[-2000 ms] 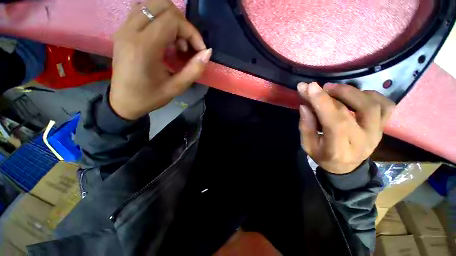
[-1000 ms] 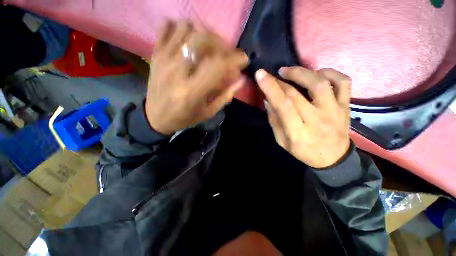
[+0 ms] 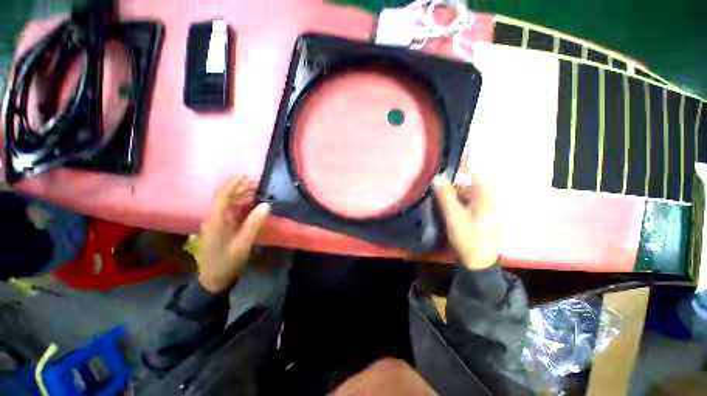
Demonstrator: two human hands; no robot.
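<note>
A black square fan frame [image 3: 291,189] with a large round opening lies on the pink foam sheet [image 3: 186,155], slightly turned. A green hole in the sheet shows through the opening. My left hand [image 3: 229,232] is at the frame's near left corner, fingers and thumb around it. My right hand [image 3: 470,224] is at the near right part, its thumb on the frame and its fingers partly hidden or blurred. No loose foam strip can be made out in my hands.
Finished frames [image 3: 143,100] overlap at the left. A smartphone [image 3: 208,73] lies between. A charger with white cable [image 3: 397,27] is behind the frame. A die-cut foam strip sheet [image 3: 612,128] is at right. An open carton [image 3: 620,340] with a plastic bag [image 3: 570,332] stands below right.
The view has moved back and shows the whole bench. My hands have moved apart from one corner to the frame's two near corners, and the frame appears turned.
</note>
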